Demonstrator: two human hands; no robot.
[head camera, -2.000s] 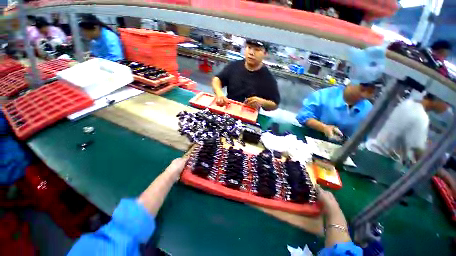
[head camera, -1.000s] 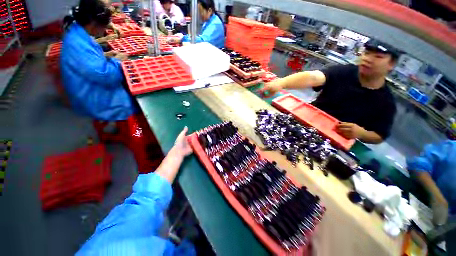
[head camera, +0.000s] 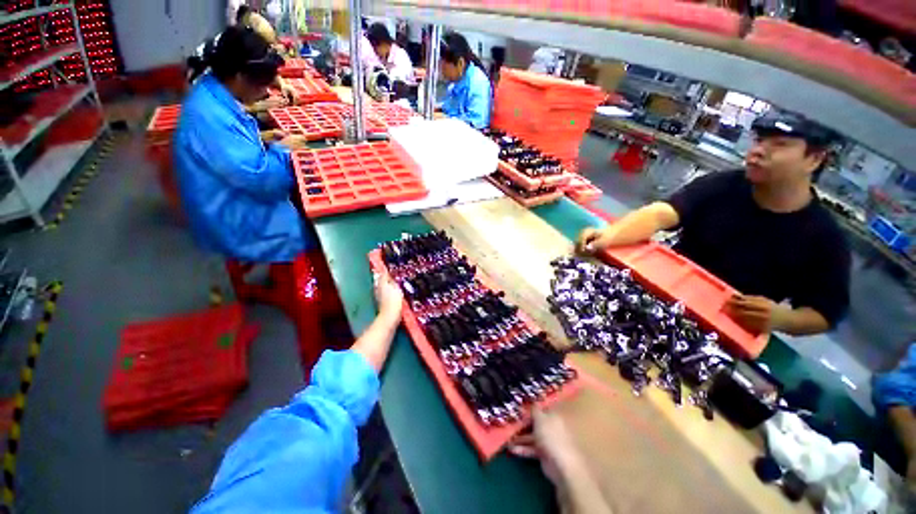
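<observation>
A long red-orange tray (head camera: 486, 434) holds several rows of black and shiny small parts. It lies over the green bench and the brown board's edge, its long axis running away from me. My left hand (head camera: 388, 299) grips its far left side. My right hand (head camera: 547, 437) grips its near right end and is slightly blurred. A loose heap of black and silver parts (head camera: 633, 326) lies on the brown board (head camera: 492, 229) to the right.
A person in black (head camera: 763, 216) sits across, hands at a shallow red tray (head camera: 693, 291). A grid tray (head camera: 360, 176), a white box (head camera: 447, 151) and stacked red trays (head camera: 547, 115) stand farther back. White crumpled cloth (head camera: 819, 462) lies near right. An overhead shelf crosses above.
The view has swung left. The filled tray has turned from crosswise to lengthwise and moved farther along the bench, both hands at it. The person opposite has reached toward the heap's far end.
</observation>
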